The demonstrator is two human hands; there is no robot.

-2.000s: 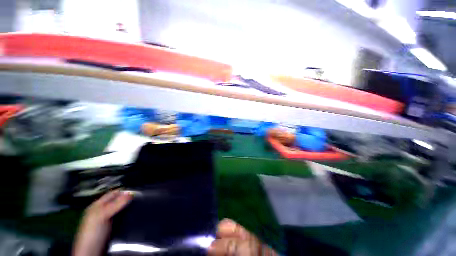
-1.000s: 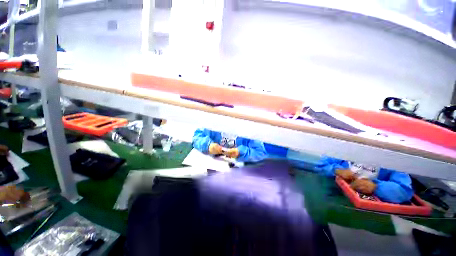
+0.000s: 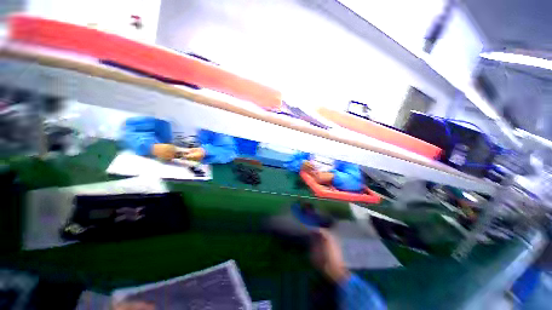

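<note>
A dark grey flat sheet or panel [image 3: 206,289] with a pale edge lies or is held at the bottom centre; it is cut off below. My left hand [image 3: 134,305] shows only as a small part at the bottom edge, over this sheet; its grip is hidden. My right hand [image 3: 330,255] is blurred, right of centre, its fingers pointing away from me towards a smeared dark shape [image 3: 293,225]. Whether it holds that shape cannot be told. A black housing [image 3: 127,217] with small silver parts lies on a white sheet [image 3: 45,215] at left.
A raised shelf [image 3: 242,120] with red bins [image 3: 145,59] crosses the view. Opposite, blue sleeves and hands work over a white sheet [image 3: 124,166] and a red tray [image 3: 339,194]. A pale sheet [image 3: 369,245] lies beyond my right hand on the green bench [image 3: 236,227].
The view swung left, then back right. The large glossy black panel between my hands earlier is no longer there. My right hand is now farther right, and a grey sheet shows at the bottom.
</note>
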